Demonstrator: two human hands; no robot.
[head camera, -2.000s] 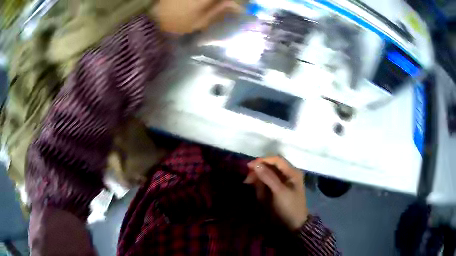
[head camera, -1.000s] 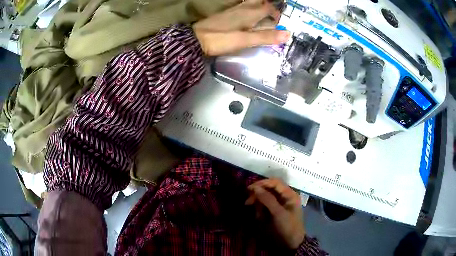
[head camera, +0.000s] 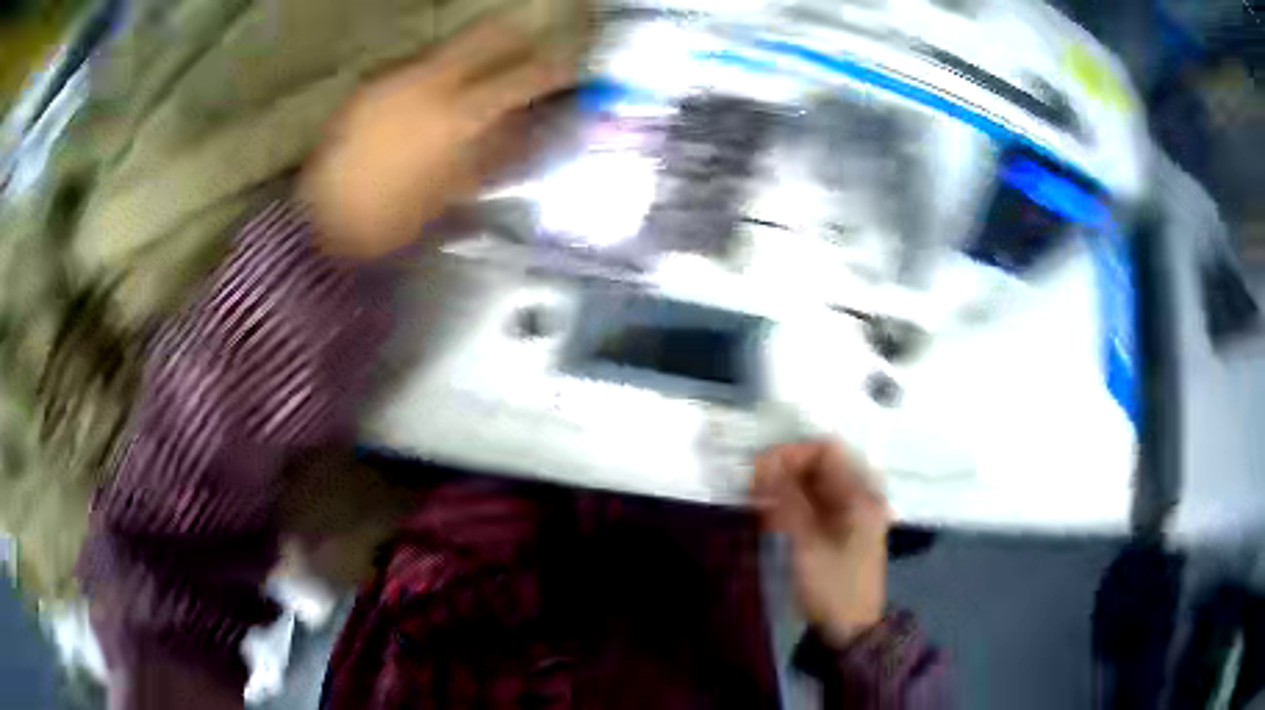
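The frame is blurred. My left hand lies over the khaki cloth at the upper left, left of the machine's bright needle area. Its fingers reach toward the machine; the blur hides whether they grip the cloth. My right hand is at the front edge of the white machine table, fingers curled, with no cloth visible in it. The overlock machine's body is white with a blue stripe. The fabric edge cannot be made out.
A dark rectangular insert is set in the table before the needle area. The control panel glows blue at the machine's right end. The khaki pile runs down the left side, with white pieces low beside it. Grey floor shows below the table.
My left hand has moved left and down in the picture, away from the needle area. My right hand has come slightly up and right, to the table's front edge. The view has shifted and blurred.
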